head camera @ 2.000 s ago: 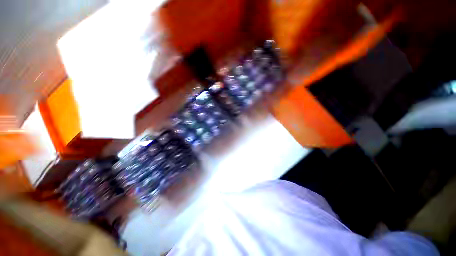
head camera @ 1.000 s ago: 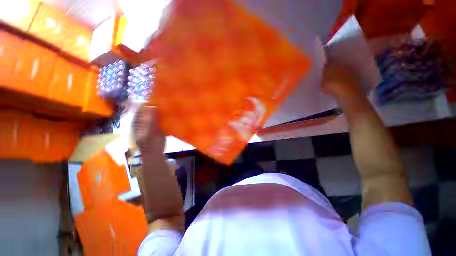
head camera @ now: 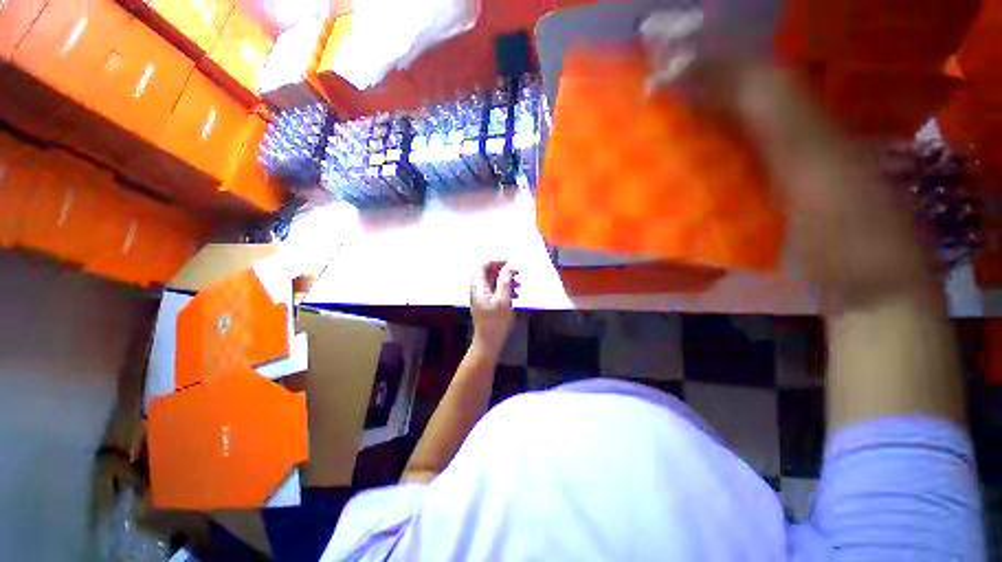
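Note:
An orange flat piece (head camera: 659, 165), a box blank or a lid, lies blurred at the right of the white table (head camera: 472, 247), with grey surfaces behind it. My right hand (head camera: 714, 77) reaches over its top edge beside a small pale crumpled shape (head camera: 670, 44). The hand is blurred, and whether it grips anything cannot be told. My left hand (head camera: 494, 288) is at the table's front edge, empty, fingers slightly curled and apart, not touching the orange piece.
Stacked blister trays (head camera: 451, 143) stand along the table's back, with more trays (head camera: 934, 192) at the right. Orange boxes (head camera: 121, 82) are stacked at the left. Orange blanks (head camera: 225, 439) lie on an open carton (head camera: 335, 379) at the lower left. A checkered floor (head camera: 714, 351) shows below.
The orange piece has moved right and back from in front of me. My left hand has come away from its side towards the centre. My right hand has moved up to its top edge.

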